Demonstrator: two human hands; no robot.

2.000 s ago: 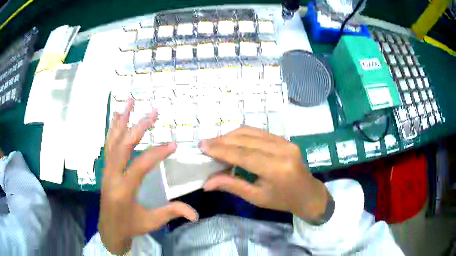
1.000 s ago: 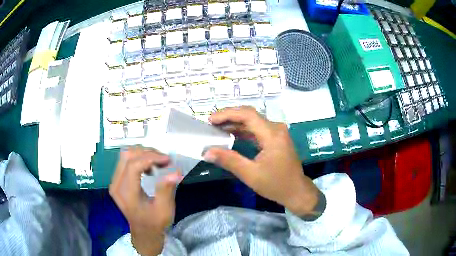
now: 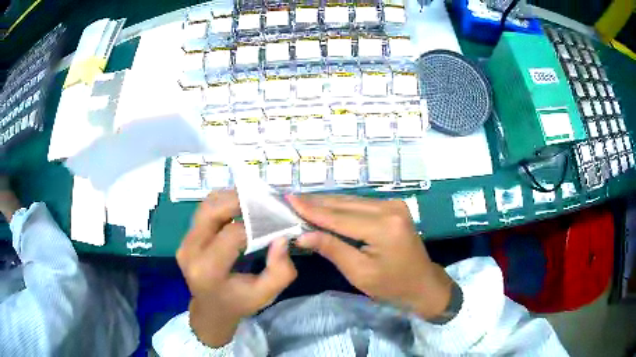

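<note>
My left hand [image 3: 233,261] and my right hand [image 3: 373,244] meet in front of me, low in the view. Between them is a grey piece with a white border [image 3: 268,215], tilted, held by the fingers of both hands. A large pale translucent sheet [image 3: 139,150], blurred, rises from near the piece and curls out to the left. Whether the sheet is still joined to the piece is hard to tell. Just beyond my hands is the clear cell tray [image 3: 300,190], with rows of white-labelled cells; two pockets at its near right show no white label.
White liner strips [image 3: 88,216] with yellow tape lie at left. A round perforated disc [image 3: 455,92], a green box [image 3: 533,97] with a black cable and a second cell tray [image 3: 603,115] stand at right. Another person's sleeve [image 3: 42,254] is at lower left.
The grey piece has turned, and the pale sheet now extends far to the left. My left hand has moved slightly right, against the piece. The bench view has shifted.
</note>
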